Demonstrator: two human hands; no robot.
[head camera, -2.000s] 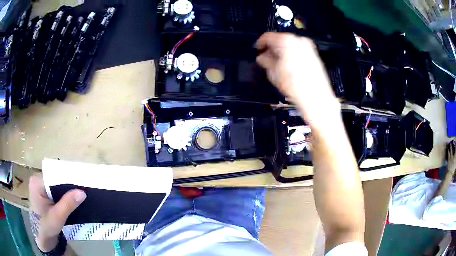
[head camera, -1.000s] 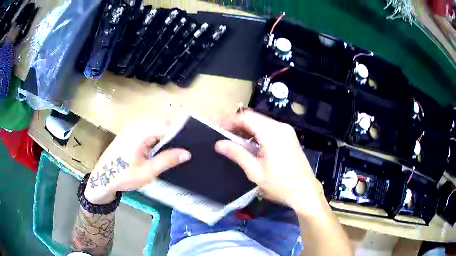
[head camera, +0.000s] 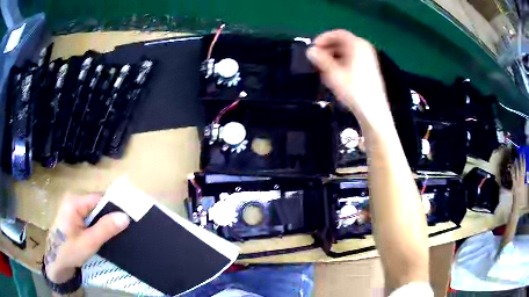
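Note:
My left hand (head camera: 81, 229) grips a pad sheet (head camera: 168, 249), matte black on white release paper, at the lower left; the thumb lies on top. A strip of bare white paper shows at its upper end. My right hand (head camera: 342, 64) is over the back row of black housings (head camera: 261, 84), its fingertips pinched at the right edge of a small dark square pad (head camera: 300, 60). The pad seems to be at the housing floor; exact contact is unclear. The nearer housing (head camera: 278, 156) has a white toothed disc (head camera: 234, 134), a round hole and a similar dark pad.
Narrow black panels (head camera: 104, 110) lie side by side at the left, next to a plain black sheet (head camera: 168, 87). More housings stand in rows to the right. A green belt (head camera: 145, 14) runs behind. Another person's arm (head camera: 513, 203) is at the right edge.
Both hands were together on the sheet. The right hand has moved away to the back housing, while the left keeps the sheet at the lower left. The view has turned left.

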